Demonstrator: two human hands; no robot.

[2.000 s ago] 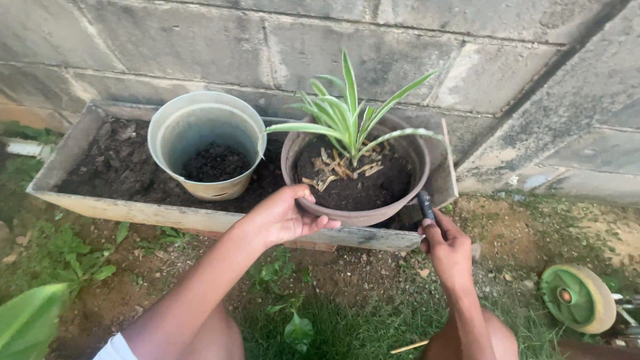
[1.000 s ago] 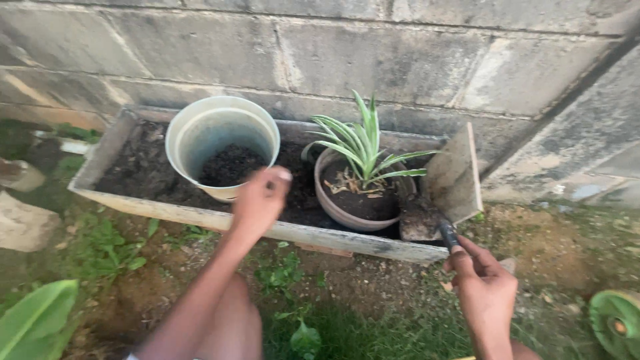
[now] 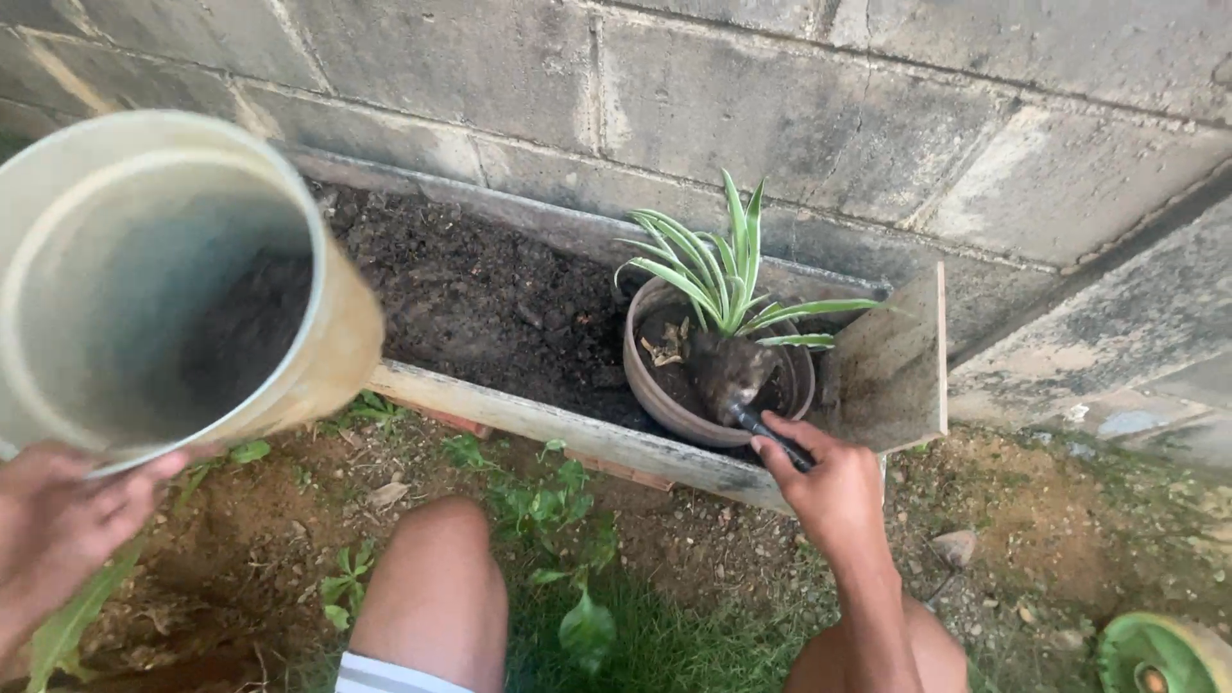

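At the left, my left hand [image 3: 82,520] grips the near rim of a pale plastic pot [image 3: 327,337], raised and tilted, with dark soil [image 3: 250,332] inside. My right hand [image 3: 833,481] is closed around the black handle of a small hand trowel [image 3: 741,380]. The trowel's soil-coated blade is over the soil inside a brown plastic pot [image 3: 640,371], at the base of a spider plant [image 3: 727,279] with white-edged leaves. This pot stands in the right part of a long trough planter [image 3: 577,443] holding dark soil.
A concrete block wall [image 3: 722,115] runs behind the planter. An upright board [image 3: 895,356] closes the planter's right end. Weeds [image 3: 587,626] and grass grow on the ground in front, between my knees. A green wheel [image 3: 1155,654] lies at the lower right.
My left hand, on the brown pot's rim two seconds ago, now holds the pale pot, lifted out of the planter. The trowel has moved from the planter's right end into the brown pot.
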